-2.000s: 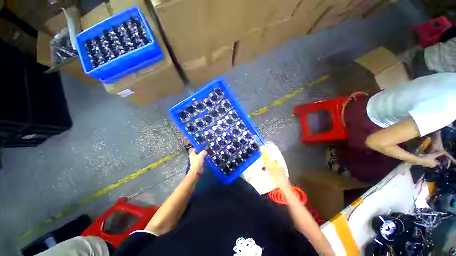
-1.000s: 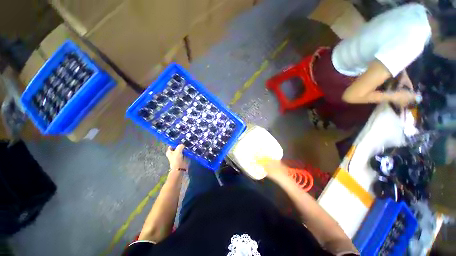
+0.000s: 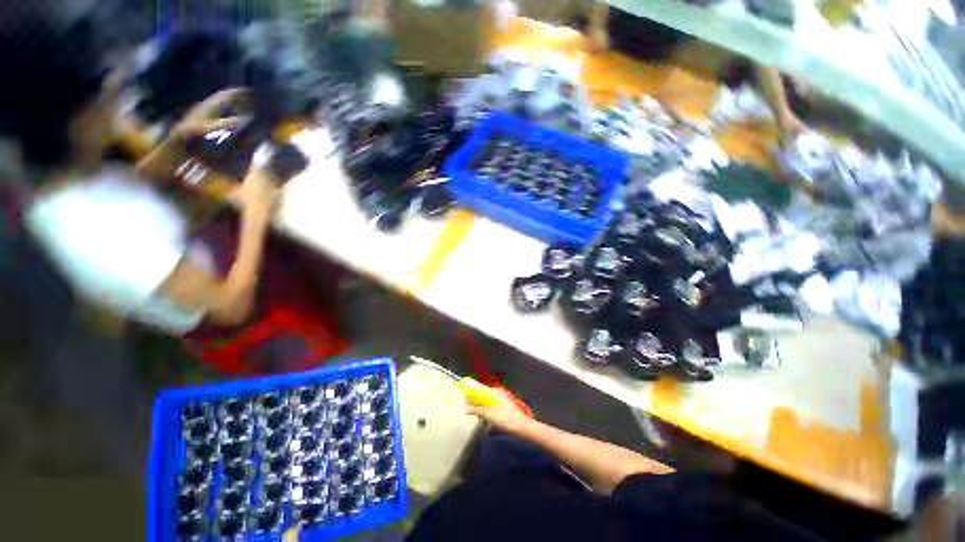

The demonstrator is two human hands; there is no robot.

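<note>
A blue plastic tray with rows of small dark and silver modules is at the lower left, beside the beige stool. Only a fingertip of my left hand shows, at the tray's lower edge; the rest is out of the picture. My right hand holds a yellow air blow gun with a thin nozzle pointing left, over the beige stool.
The long bench bears another blue tray of modules, a cluster of black round housings and a white-grey heap. A person sits at the left on a red stool.
The view has swung right toward the bench. The tray now lies lower left in view, with my left hand mostly out of the picture. The yellow air blow gun shows more clearly in my right hand.
</note>
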